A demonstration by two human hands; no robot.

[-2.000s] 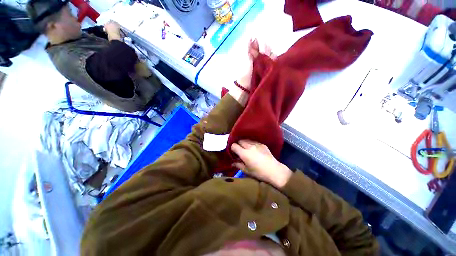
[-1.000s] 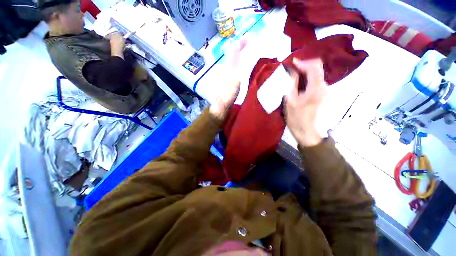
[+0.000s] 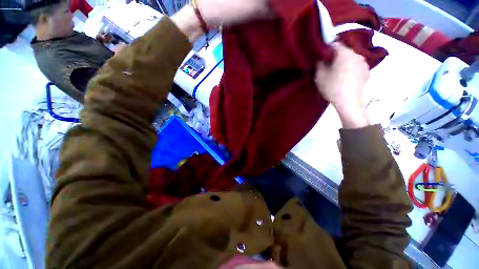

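A dark red garment [image 3: 283, 100] is lifted in front of me, over the table's front edge, its lower part hanging toward the blue crate. My left hand [image 3: 231, 10] is at the top edge of the view, blurred, at the garment's upper part; its fingers are hidden by the cloth or the blur. My right hand [image 3: 344, 73] is closed on the garment's right side. A white label [image 3: 326, 22] shows at the cloth just above my right hand, partly hidden.
Sewing machine [image 3: 446, 100] on the right of the white table [image 3: 375, 165]. Scissors [image 3: 430, 186], a small red item [image 3: 431, 218] and a black smartphone [image 3: 450, 228] lie below it. Blue crate [image 3: 181, 139] with red cloth at lower left. A seated person [image 3: 63, 58] at upper left.
The garment has been raised from the table and spread between my hands. My left hand has moved up to the top edge; my right hand, open before, is now closed on the cloth.
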